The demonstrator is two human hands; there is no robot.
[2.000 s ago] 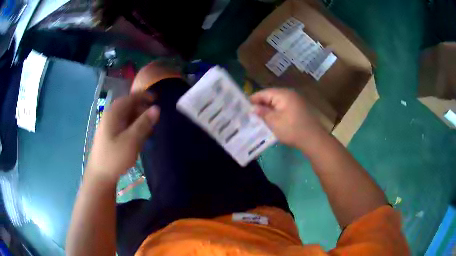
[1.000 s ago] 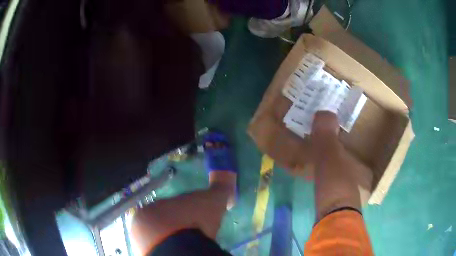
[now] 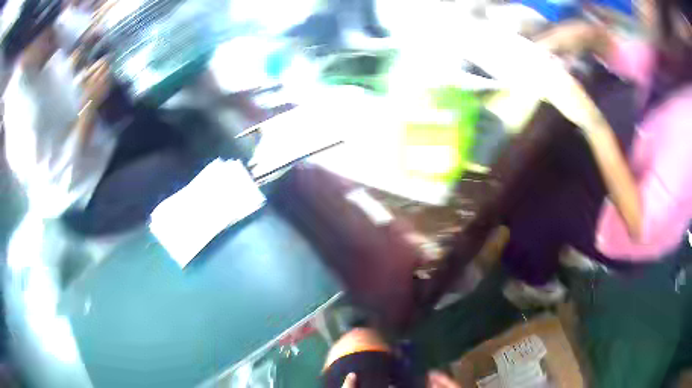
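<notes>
The picture is blurred. A white stack of sheets [image 3: 206,214] lies at the far edge of the dark green table [image 3: 190,311]. Several folded leaflets [image 3: 520,365] lie in the open brown carton [image 3: 565,341] on the floor at the lower right. Only a fingertip of my left hand [image 3: 350,380] shows at the bottom edge, over my dark-clothed leg. Small fingertips of my right hand [image 3: 441,380] show at the bottom edge, left of the carton. Both hands are almost wholly cut off, so what they hold is hidden.
A dark red-brown desk [image 3: 334,227] adjoins the table, with a bright green and yellow object [image 3: 436,144] and white papers on it. A person in pink [image 3: 660,174] sits at the right. A person in white [image 3: 45,129] sits at the far left.
The view has swung up and left from the floor carton to the table and desk. My right hand was over the leaflets in the carton; now it is beside the carton at the bottom edge.
</notes>
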